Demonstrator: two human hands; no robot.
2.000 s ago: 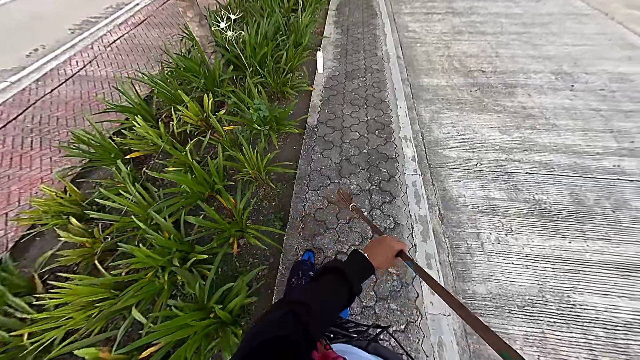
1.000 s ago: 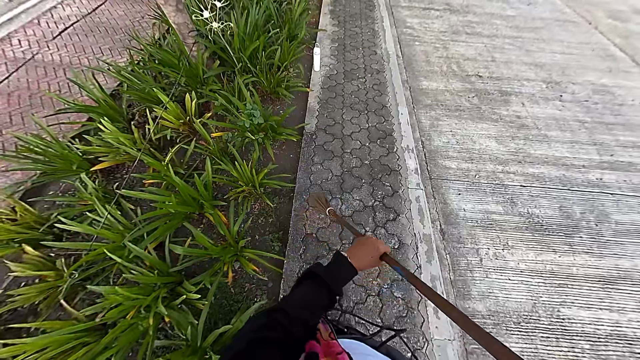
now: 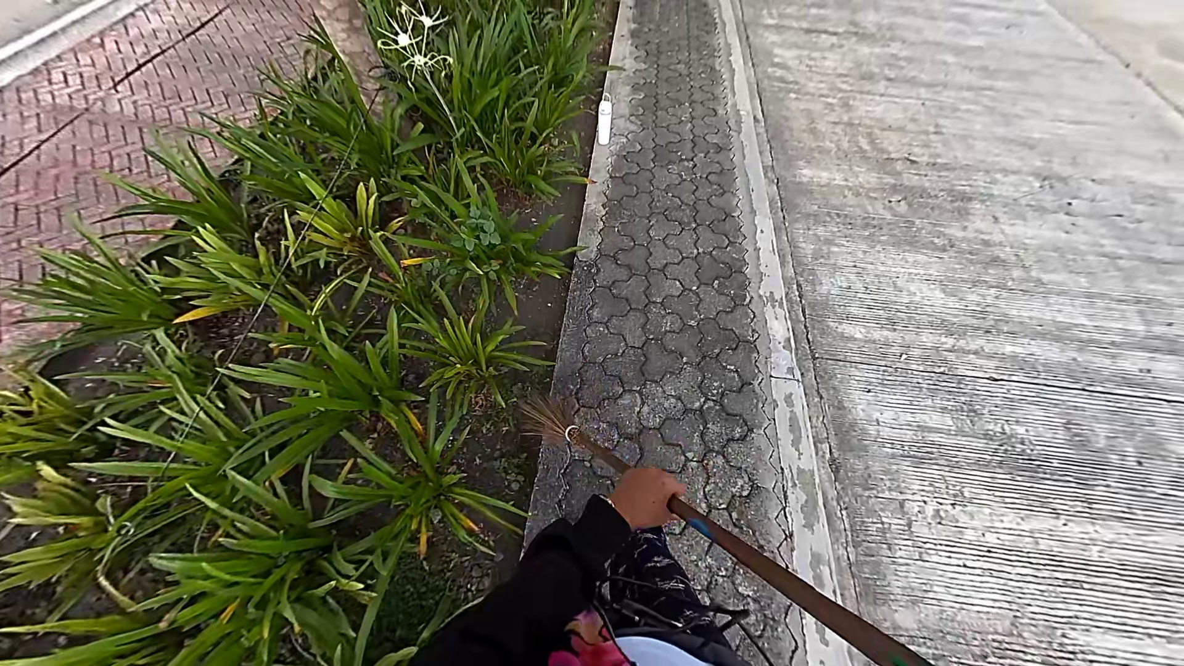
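Note:
My left hand, in a black sleeve, is closed around the long brown handle of a stick broom. The handle runs from the lower right edge up to the hand. Beyond the hand, its thin brown bristles, bound by a pale ring, fan out over the left edge of the paved walkway, beside the soil of the planting bed. The handle's upper end is cut off by the frame. My right hand is out of view.
Strap-leaved green plants fill the bed at left, with a white spider lily flower. A white bottle stands or lies on the walkway's left border. A concrete curb separates the walkway from the grooved concrete road.
The bristles have moved left across the pavers to the bed's edge. My left hand has moved left with the handle, keeping its grip. The white bottle appears closer.

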